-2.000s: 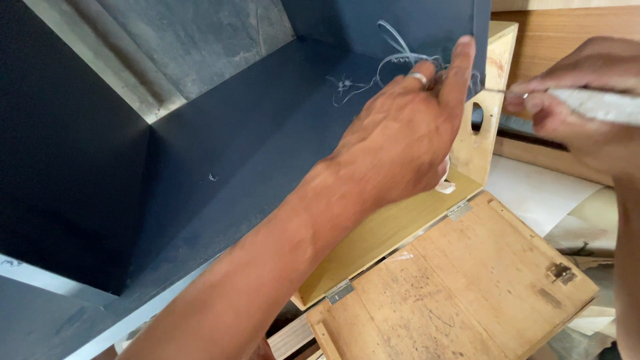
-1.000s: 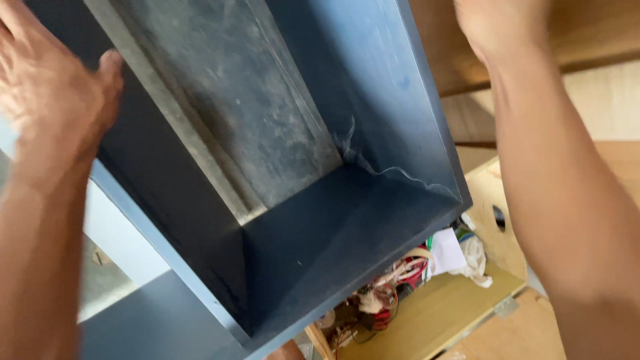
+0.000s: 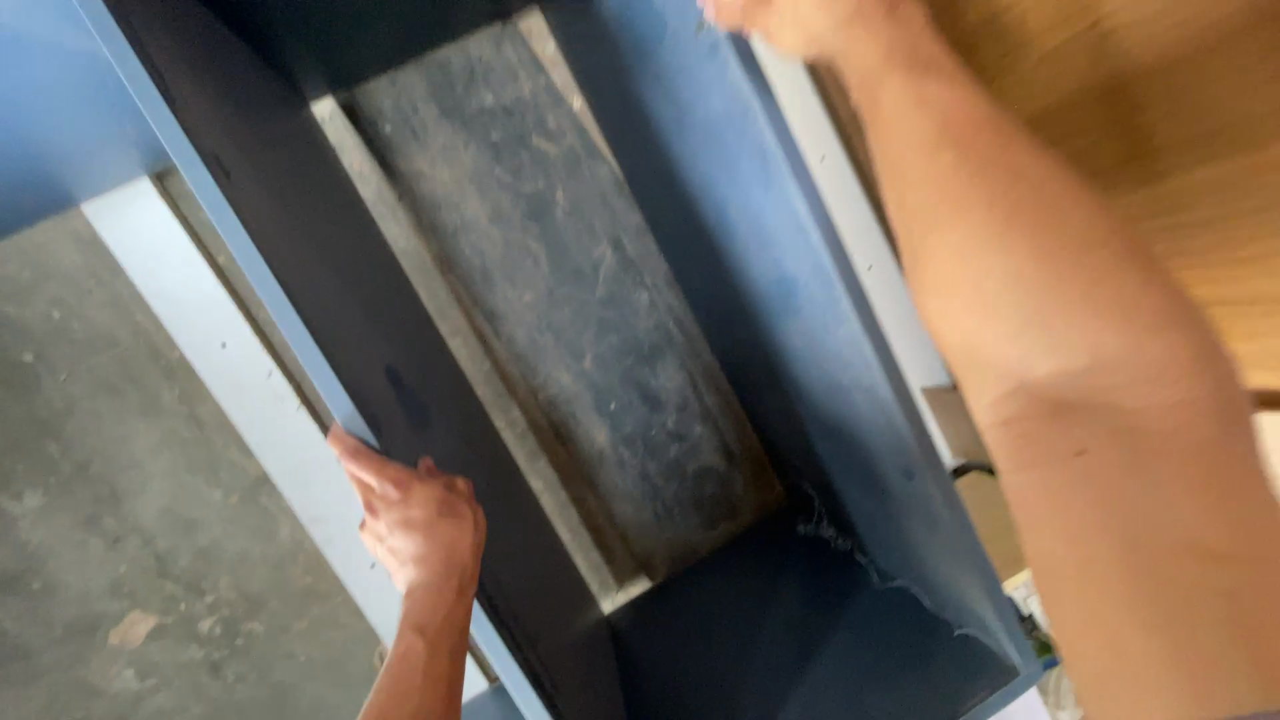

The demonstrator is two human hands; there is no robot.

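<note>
An open dark blue box-like cabinet frame (image 3: 850, 330) fills the middle of the head view, its inside facing up. My left hand (image 3: 425, 510) grips the edge of its left panel (image 3: 290, 300), fingers curled over the rim. At the top right my right hand (image 3: 800, 25) rests at the upper edge of the right panel; its fingers are partly cut off by the frame, so its hold is unclear. Thin pale shavings or strands (image 3: 860, 555) lie along the lower right inner corner.
Grey floor (image 3: 140, 480) lies at the left beside a pale strip (image 3: 240, 400). A dusty dark surface (image 3: 560, 300) shows through the frame's opening. A wooden surface (image 3: 1150, 130) is at the upper right. Partly hidden items sit at the lower right.
The white tool and the strand seen at my hands two seconds ago are no longer visible there. My left hand has come onto the left panel's edge. The view has shifted along the cabinet.
</note>
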